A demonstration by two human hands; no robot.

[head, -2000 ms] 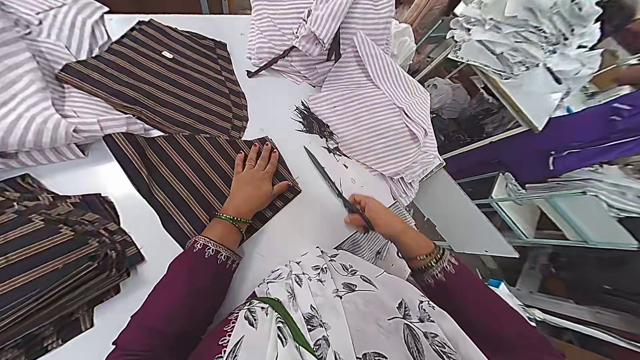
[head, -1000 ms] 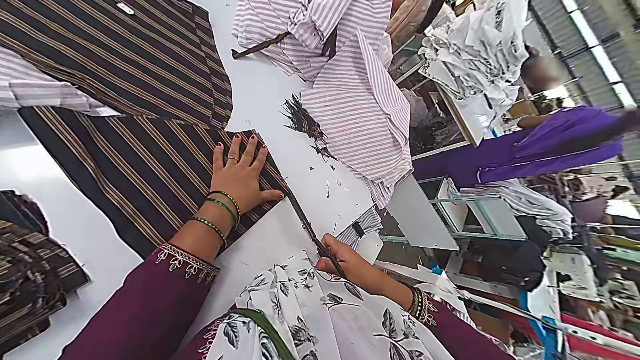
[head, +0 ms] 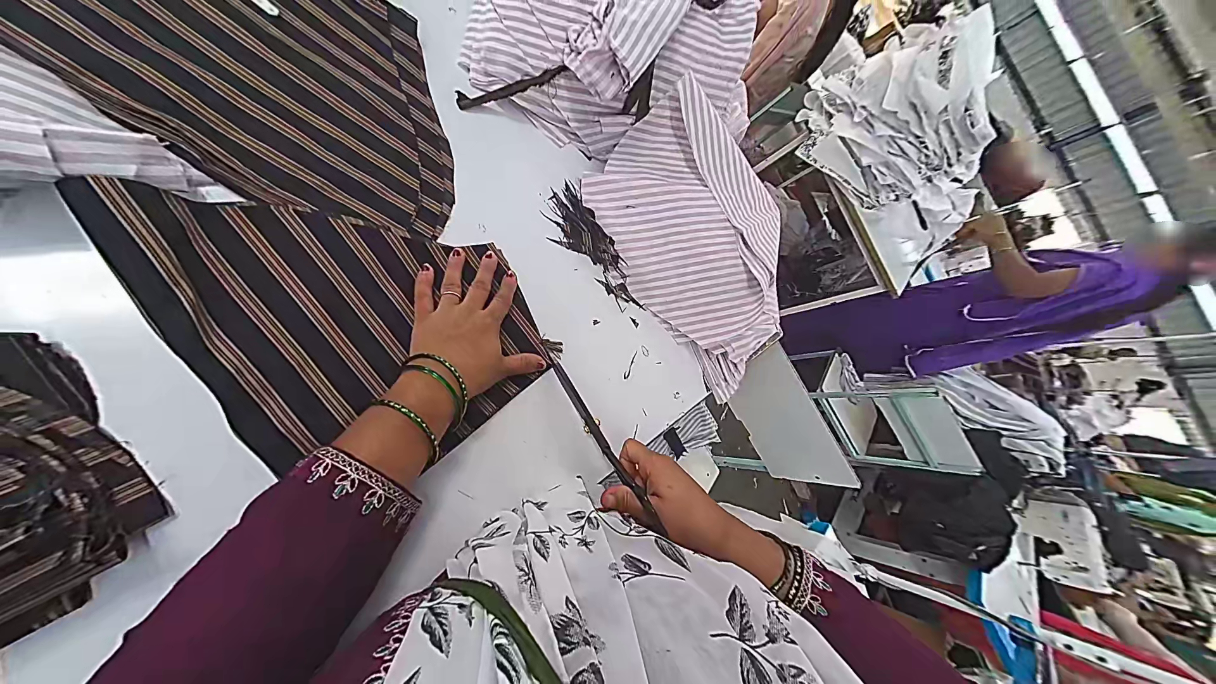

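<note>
My left hand [head: 467, 328] lies flat with spread fingers on a dark striped fabric piece [head: 275, 304], near its right edge. In my right hand [head: 660, 499] is a pair of long dark scissors [head: 594, 427], pointing up and left. Their tip meets the fabric's edge just beyond my left thumb, where a small tuft of frayed trimmings [head: 551, 350] shows. Whether the blades are apart cannot be told. A second dark striped piece [head: 313, 104] partly overlaps the first at the top left.
Pale striped garments [head: 684, 209] lie across the white table [head: 513, 446], beside dark fabric scraps [head: 584, 228]. Folded dark striped pieces [head: 76, 494] are stacked at the left edge. Another person in purple clothing [head: 997, 304] stands beyond the table, near piled white fabric [head: 912, 133].
The scissors have moved from beside the fabric to its right edge, with my right hand still around them. My left hand stays flat on the cloth. The view has shifted.
</note>
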